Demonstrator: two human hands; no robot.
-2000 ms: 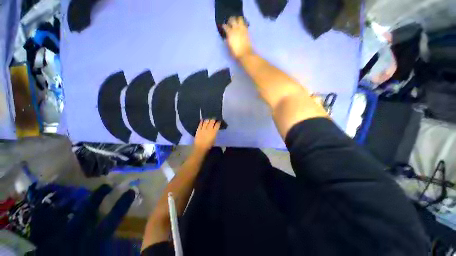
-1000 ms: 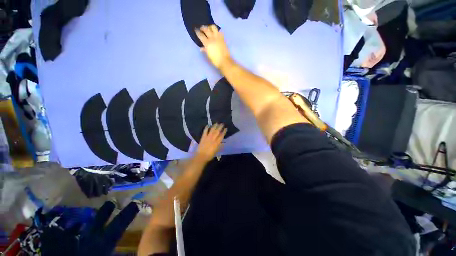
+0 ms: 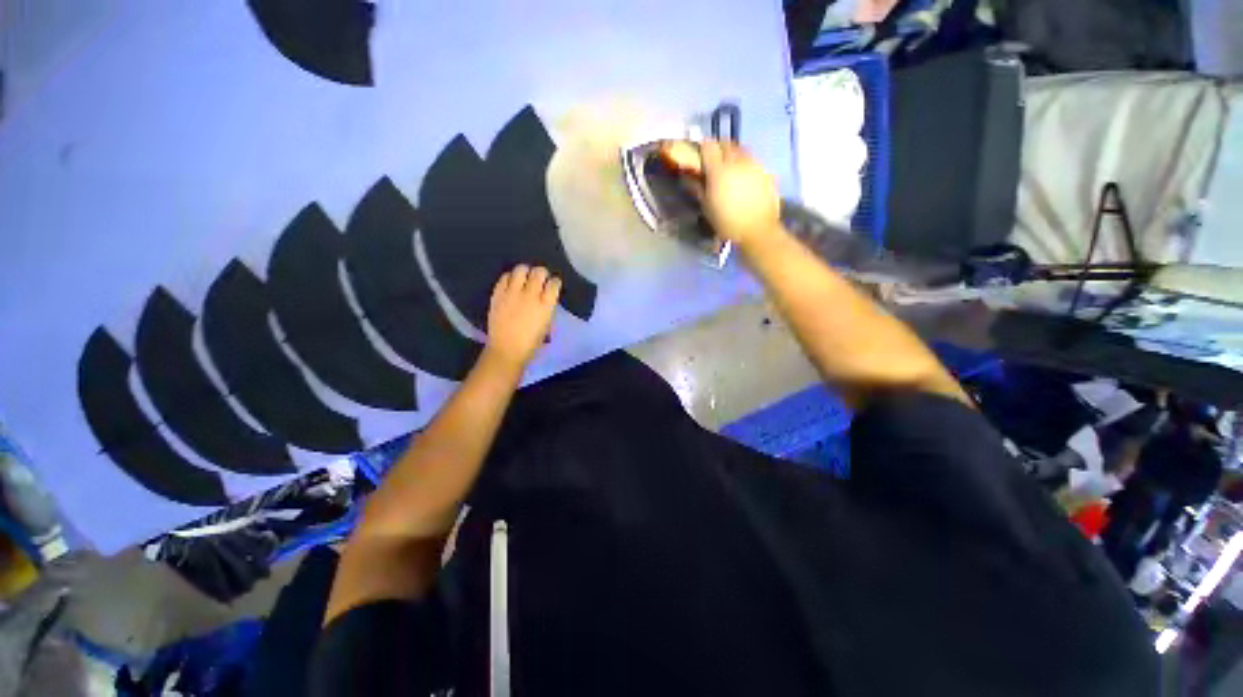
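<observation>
Several black curved cut pieces [image 3: 316, 311] lie in an overlapping row on the lavender-blue table cover [image 3: 164, 150]. My left hand [image 3: 522, 311] rests with its fingertips on the near part of the rightmost pieces, pressing them flat. My right hand [image 3: 738, 188] is closed on the handle of the steam iron [image 3: 663, 191], at the right of the row over the yellowish scorched patch. The iron's pale-rimmed soleplate points left and does not touch the pieces. Part of the handle is hidden by my hand.
Another black piece [image 3: 325, 38] lies at the far edge of view. A dark hose [image 3: 834, 241] runs right from the iron. A blue crate [image 3: 874, 150] with white cloth stands beyond the table's right edge. Black bundles [image 3: 225, 552] lie below the near left edge.
My right hand has left the far black piece and taken hold of the iron. Another piece has joined the right end of the row. The view has turned and shifted right.
</observation>
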